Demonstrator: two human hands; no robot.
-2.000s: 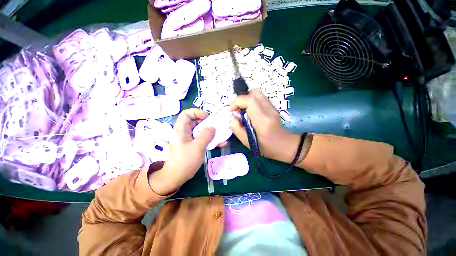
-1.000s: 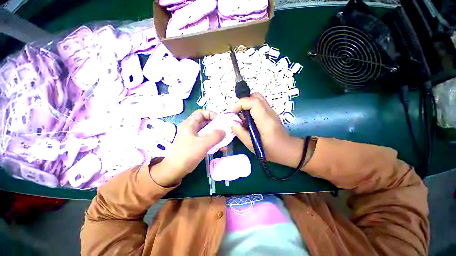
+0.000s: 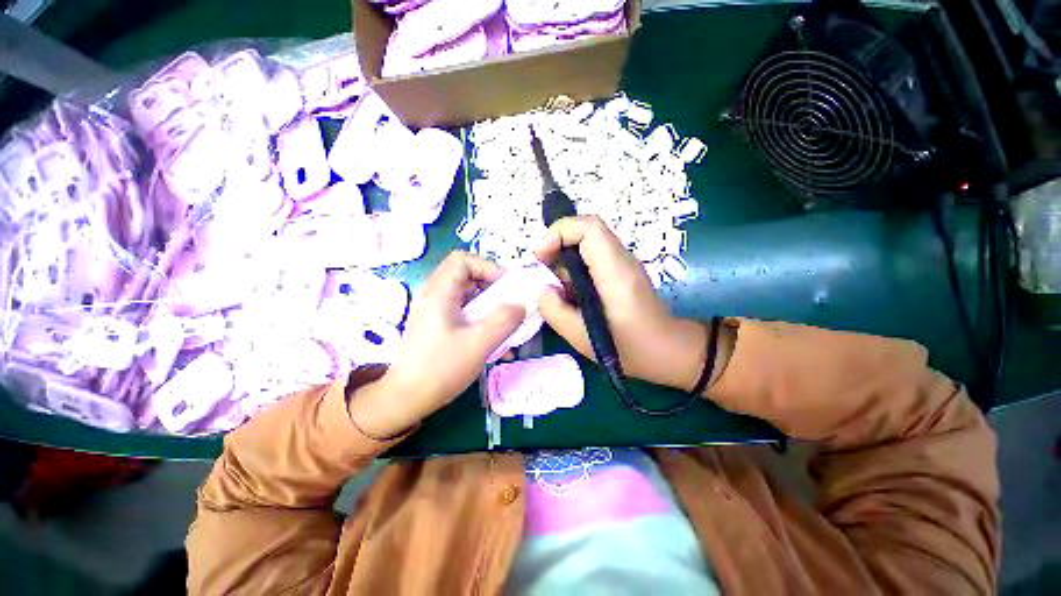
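Observation:
My left hand [image 3: 448, 332] holds a pale pink shell [image 3: 515, 305] by its left side, in front of my chest. My right hand [image 3: 611, 291] holds the black handle of a soldering iron [image 3: 561, 207] and its fingers also touch the shell's right edge. The iron's thin metal tip points away over the heap of pale inserts [image 3: 628, 175]. Any insert in the held shell is too small and bright to tell. Another pink shell [image 3: 535, 387] lies on narrow clear strips [image 3: 492, 431] near the bench edge.
A crumpled clear bag [image 3: 70, 245] with many loose pink shells [image 3: 244, 262] covers the left. A brown cardboard box [image 3: 506, 87] of shells stands beyond the inserts. A round-grilled fan [image 3: 814, 126], a dark unit with a red light and cables are at the right. The iron's cord passes my right wrist.
The iron has swung slightly, its tip now further left and nearer. The held shell has tilted a little. Both hands keep their hold. The view has shifted slightly.

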